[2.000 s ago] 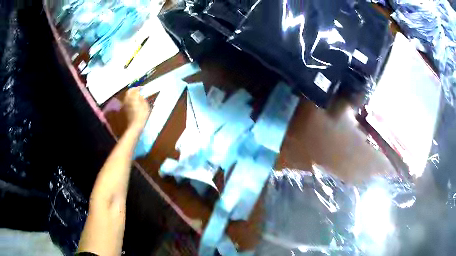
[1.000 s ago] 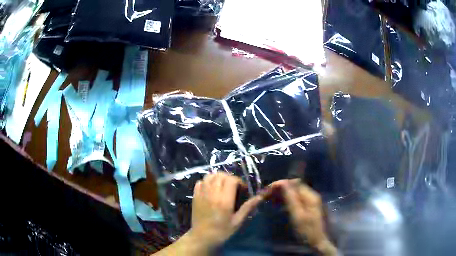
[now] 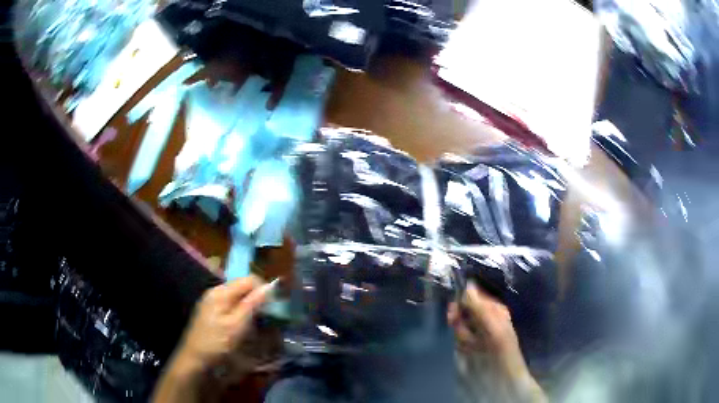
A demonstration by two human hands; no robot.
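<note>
A bundle of black garments in clear, shiny bags (image 3: 370, 291) lies in front of me, with whitish string (image 3: 430, 205) crossed over its top. My left hand (image 3: 221, 327) is left of the bundle, fingers closed, with a small whitish end at the fingertips that looks like string. My right hand (image 3: 489, 327) is over the bundle's near right part, just below the string crossing. Its fingers are closed on a small dark thing, too blurred to name for certain.
Pale blue backing strips (image 3: 236, 149) lie left of the bundle. White paper (image 3: 126, 79) is at the far left. Flat empty poly bags (image 3: 528, 71) lie at the far right, crumpled bags (image 3: 654, 39) beyond. Bagged black garments (image 3: 268, 31) are at the back. The table has a pinkish edge (image 3: 169, 236).
The tied bundle has come into view since the first frame. My hands were together at the string crossing; now the left has moved away leftward and the right stays near the crossing.
</note>
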